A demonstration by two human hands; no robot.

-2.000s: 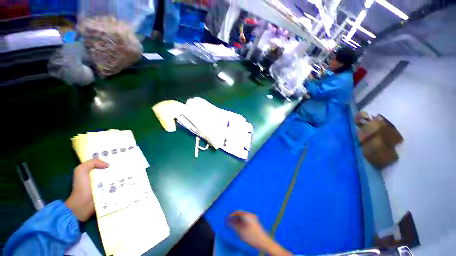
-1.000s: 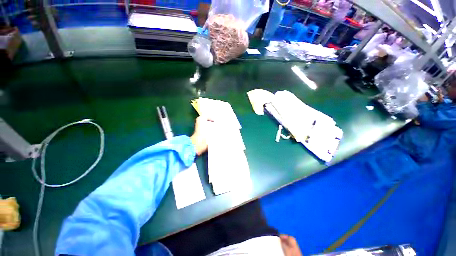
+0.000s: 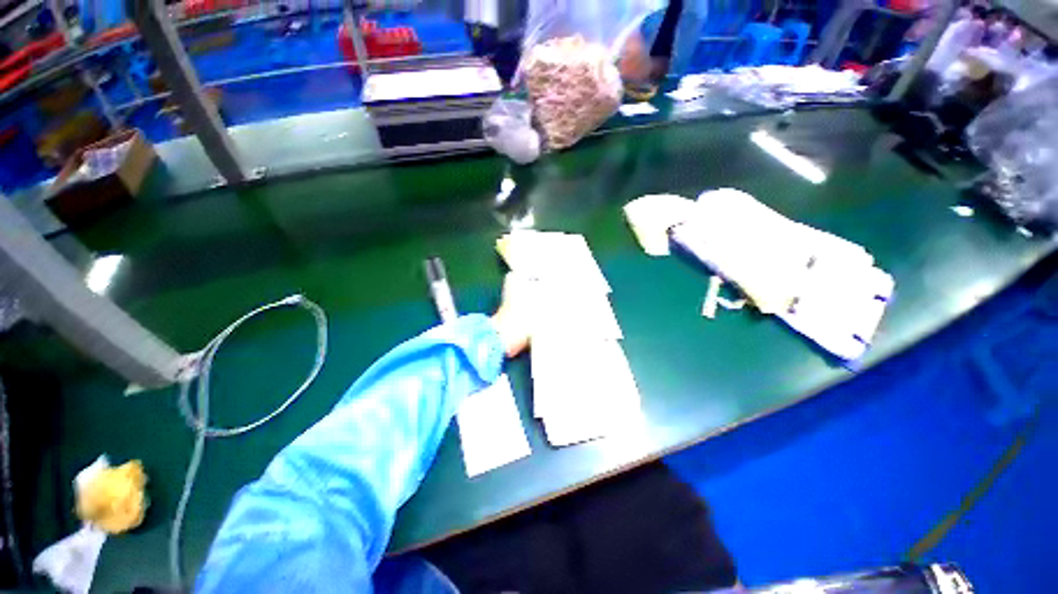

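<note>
A stack of cream label sheets (image 3: 582,377) lies on the green bench in front of me; its print is washed out. My left hand (image 3: 514,316), reached out in a blue sleeve, holds the stack's left edge; the fingers are partly hidden. A loose white sheet (image 3: 493,429) lies beside it, below the sleeve. A slim grey-white tool (image 3: 440,288) with a dark end lies left of the stack. More cream sheets (image 3: 789,261) lie to the right, on a dark-edged board. My right hand is out of the picture.
A white cable (image 3: 320,369) loops at the left, near a yellow bundle (image 3: 113,495). A large bag of beige pieces (image 3: 571,95) stands at the far side by a small clear bag (image 3: 511,130). A carton (image 3: 102,176) is far left. Clear plastic bags (image 3: 1021,139) are far right.
The view has swung left, and the neighbouring worker at the right has left the picture. My left hand stays at the stack, which now lies on the bench. My right hand has gone from view.
</note>
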